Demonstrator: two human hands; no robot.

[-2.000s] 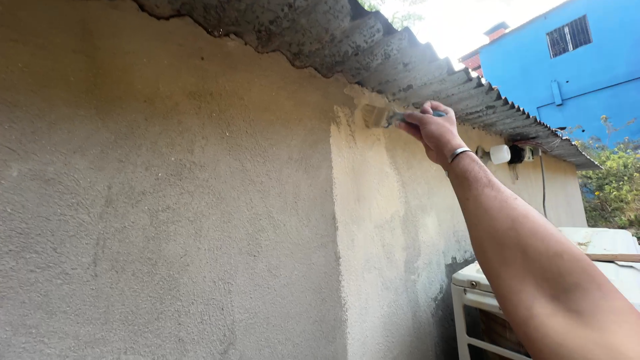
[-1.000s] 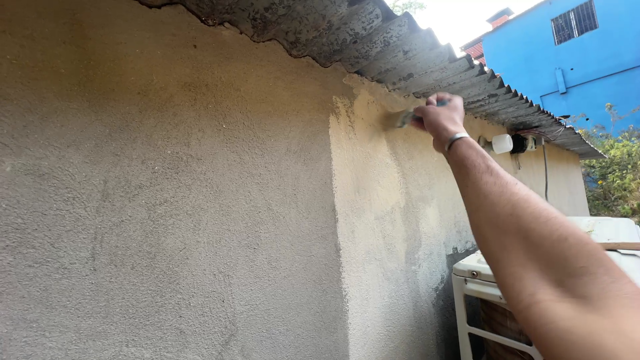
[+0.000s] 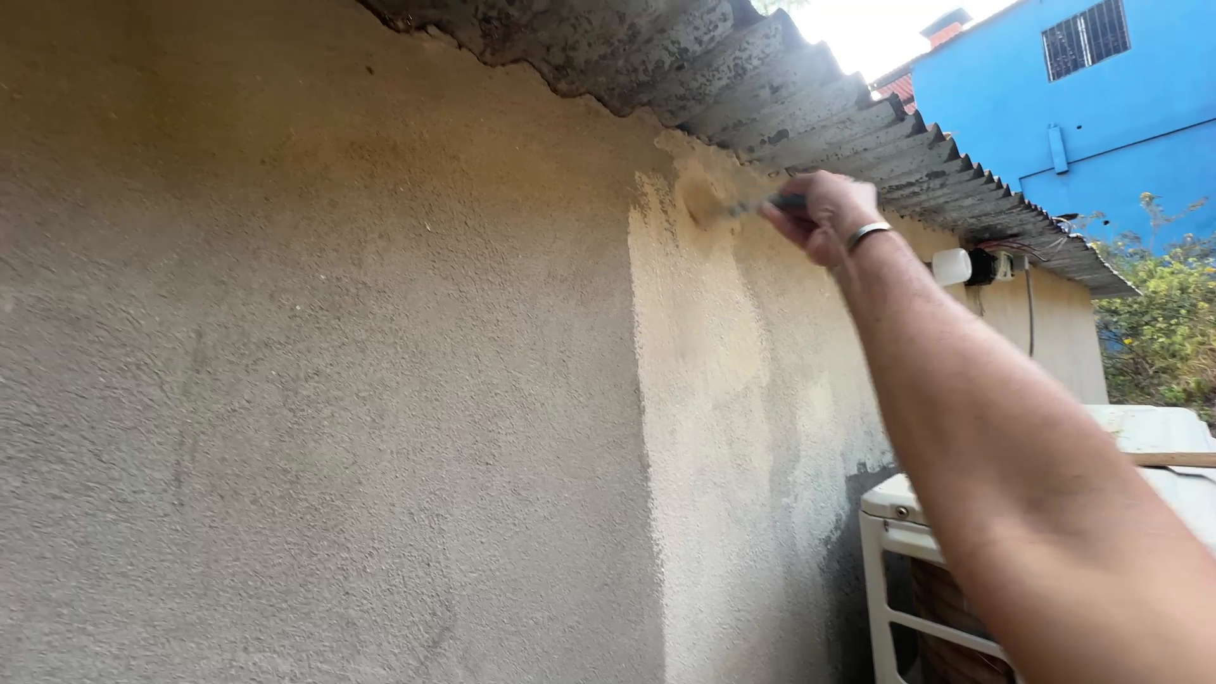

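My right hand (image 3: 826, 214) is closed round the dark handle of a paintbrush (image 3: 750, 204), blurred by motion. Its bristles are at the upper part of the rough plastered wall (image 3: 380, 361), just under the roof edge. Around and below the brush lies a pale cream painted area (image 3: 703, 361), with a ragged vertical edge against the darker, grey-brown plaster on the left. The wrist bears a metal bracelet (image 3: 868, 234). My left hand is not in view.
Corrugated roof sheets (image 3: 779, 85) overhang the wall. A white lamp-like fixture (image 3: 952, 267) with wires hangs farther along. At lower right stands a white-framed unit (image 3: 940, 532), a wooden stick (image 3: 1173, 460) lying on top. Behind are a bush (image 3: 1164, 332) and a blue building (image 3: 997, 85).
The right hand stays on the paintbrush, which has moved over the upper wall and is now close to the left edge of the pale area.
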